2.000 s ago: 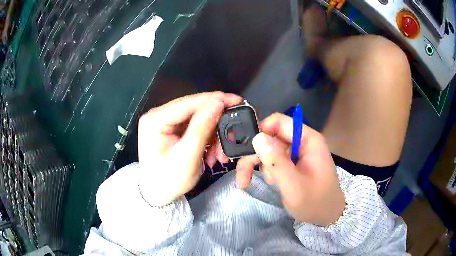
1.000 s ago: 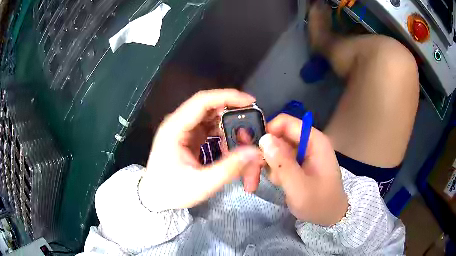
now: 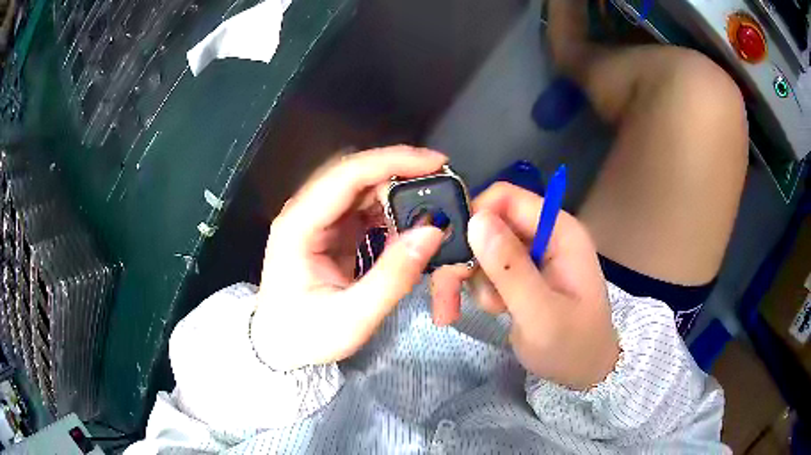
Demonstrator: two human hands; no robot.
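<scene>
A black smartwatch unit [image 3: 432, 197] with a shiny metal rim is held above the lap, its back with a round sensor window facing up. My left hand [image 3: 342, 258] holds it by the top and left edges, thumb on the back beside the sensor window. My right hand [image 3: 542, 289] grips the watch's right edge with thumb and fingers. The same hand holds a blue plastic stick [image 3: 550, 213], its pointed end up and clear of the watch. The fingers behind the watch are partly hidden.
A dark green mat [image 3: 178, 160] at left bears a white wipe [image 3: 238, 37], blister trays [image 3: 133, 53] at the back and stacked trays [image 3: 62, 302]. A grey-white press [image 3: 711, 35] with a red emergency stop [image 3: 747, 38] is upper right. Brown cartons [image 3: 791, 302] are lower right.
The left thumb has moved from the watch's left side onto its lower back. The watch has turned slightly and shifted a little right. The blue stick stays in my right hand, now tilted more to the right.
</scene>
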